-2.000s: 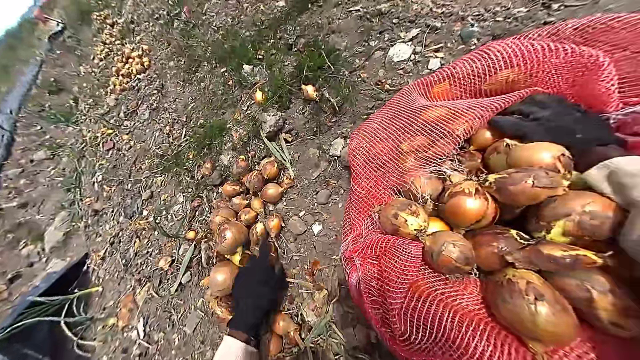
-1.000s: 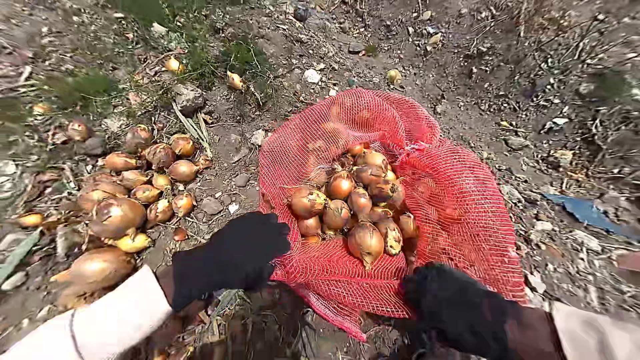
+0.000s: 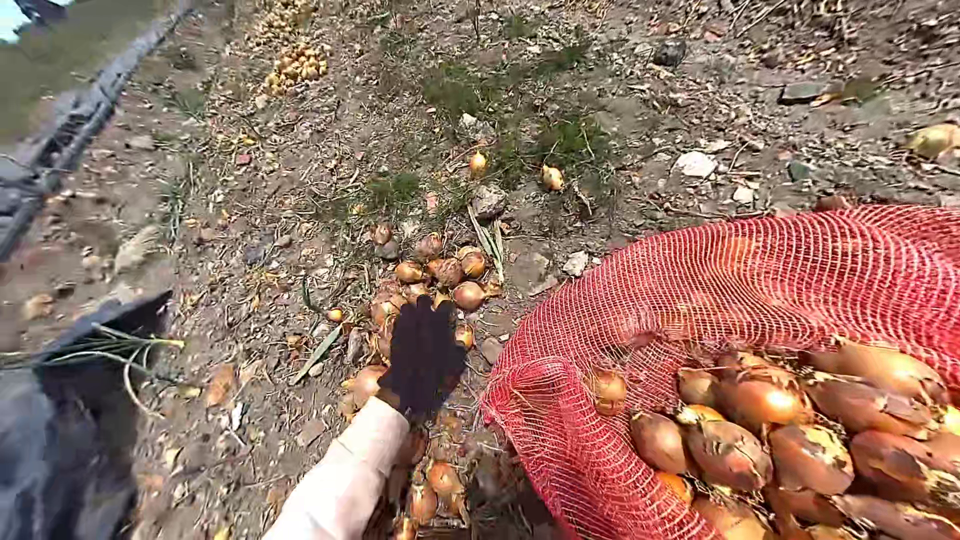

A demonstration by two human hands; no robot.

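Note:
My left hand (image 3: 424,360), in a black glove with a pale sleeve behind it, is over a row of brown onions (image 3: 469,295) on the soil. It covers part of the pile, and whether its fingers grip an onion cannot be told. To the right lies a red mesh sack (image 3: 600,322), its mouth spread, with many brown onions (image 3: 727,454) inside and showing at the opening. My right hand is out of view.
Two small onions (image 3: 552,178) lie beside green weeds further off, and a heap of onions (image 3: 298,64) is at the upper left. Dark plastic sheeting (image 3: 67,420) with green stalks lies at the left. Stones (image 3: 696,164) and dry litter dot the soil.
My left hand has left the sack's edge and moved left to the onions on the ground. My right hand, at the sack a second ago, is out of view. The view has swung left.

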